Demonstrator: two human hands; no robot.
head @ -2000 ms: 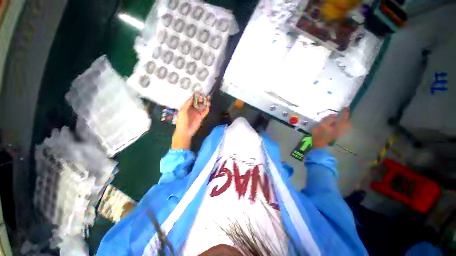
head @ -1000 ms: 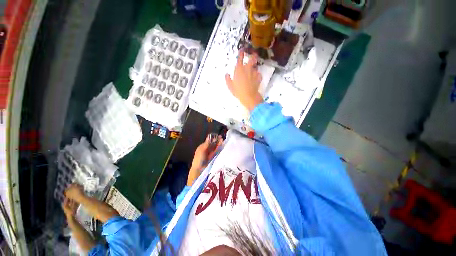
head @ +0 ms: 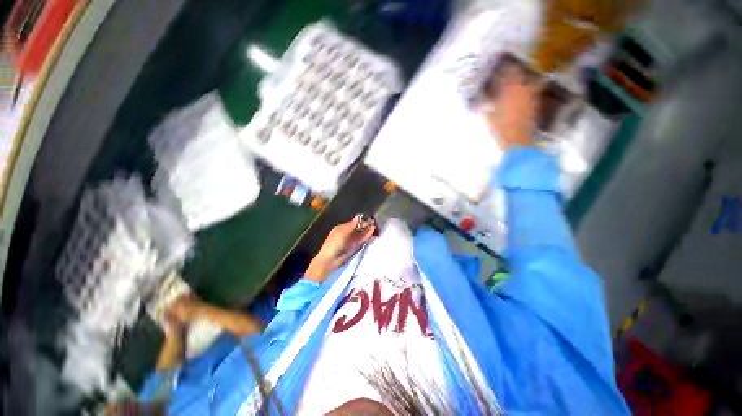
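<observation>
My left hand (head: pixel 338 250) is near my chest, fingers closed on a small ring-shaped watch frame (head: pixel 364 222). My right hand (head: pixel 514 104) reaches to the dark fixture (head: pixel 561 110) on the white machine base (head: pixel 435 122). It is blurred, and whether its fingers hold anything cannot be told. The orange-yellow dispensing head (head: pixel 573 36) is beside and beyond the fixture. A white blister tray (head: pixel 313 166) with rows of ring-shaped frames lies left of the machine.
An empty-looking tray (head: pixel 207 162) and crumpled clear trays (head: pixel 122 252) lie at left. Another person's hands (head: pixel 191 315) are at lower left. Start buttons (head: pixel 467 223) line the base's front edge. Small bins (head: pixel 626 73) stand at right rear. A red-orange crate (head: pixel 659 378) is at lower right.
My right hand has moved from the base's front edge to the fixture. My left hand has moved from the tray's edge to near my chest, still with a frame. The other person's hands have appeared.
</observation>
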